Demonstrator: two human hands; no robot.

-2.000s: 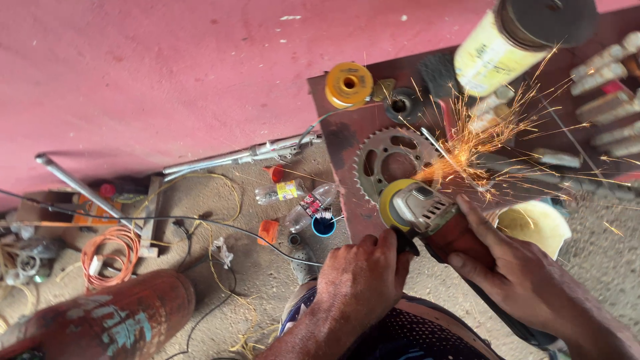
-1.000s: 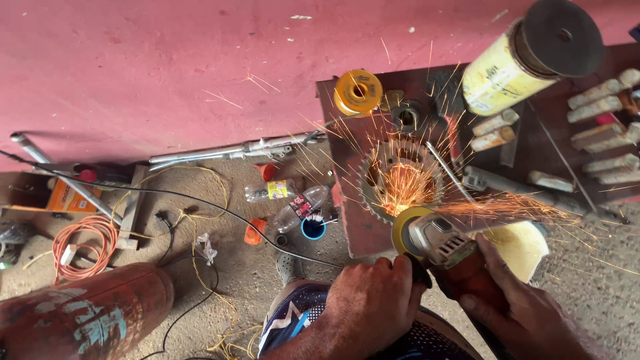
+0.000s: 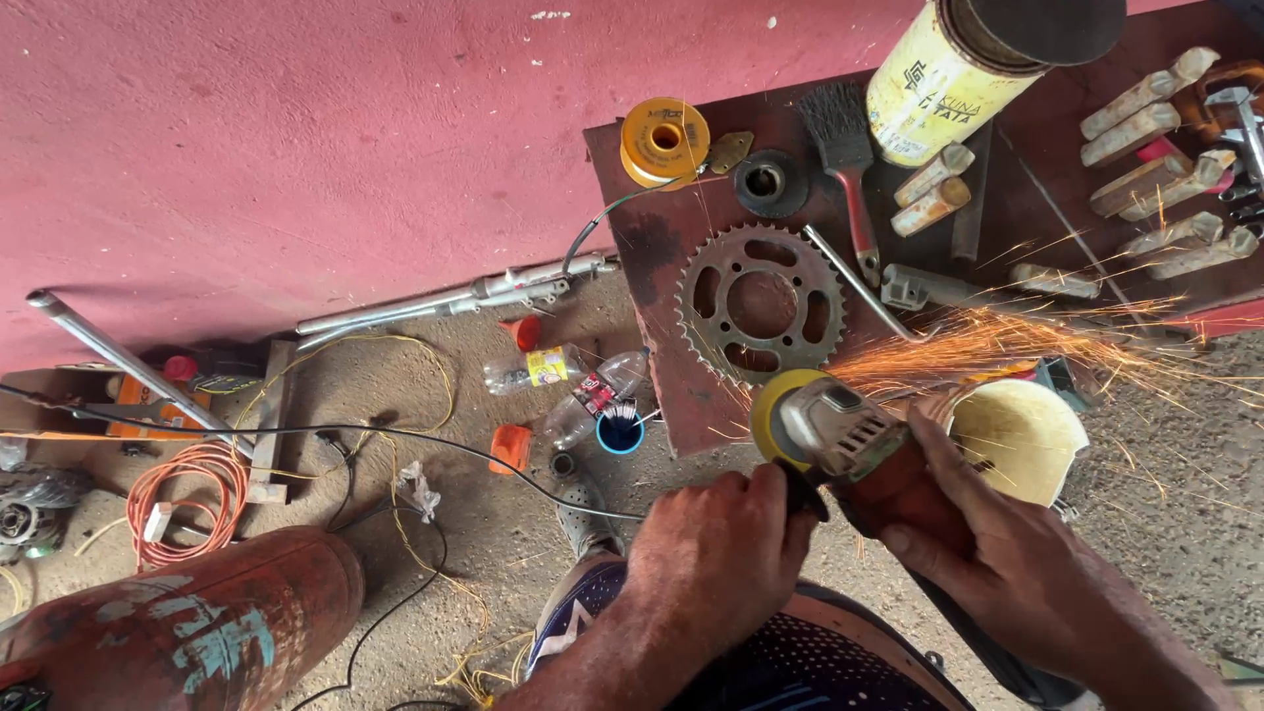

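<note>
A toothed metal sprocket (image 3: pixel 834 286) with slots and a large centre hole lies flat near the left end of the dark red bench. At its lower right edge is the yellow-rimmed disc of an angle grinder (image 3: pixel 839 425), and orange sparks stream off to the right. My left hand (image 3: pixel 721 553) is closed round the grinder's black side handle. My right hand (image 3: pixel 997 553) grips the red grinder body from the right. Beside the sprocket rest a bent metal rod (image 3: pixel 861 281), a black-bristled brush (image 3: pixel 847 163) and a round metal hub (image 3: pixel 770 185). Whether the disc touches the teeth is hidden.
On the bench (image 3: pixel 642 296) stand an orange spool (image 3: pixel 665 143) and a yellow can (image 3: pixel 948 89), with several coated rods at right. A whitish bucket (image 3: pixel 1022 434) sits below the bench edge. Plastic bottles (image 3: pixel 533 370), a blue cup (image 3: pixel 620 432), cables and a rusty cylinder (image 3: pixel 197 622) are on the ground.
Sparks covered the sprocket's face one second ago; now its face shows plainly and the sparks trail to the right. Both hands have stayed on the grinder, now at the sprocket's lower right edge.
</note>
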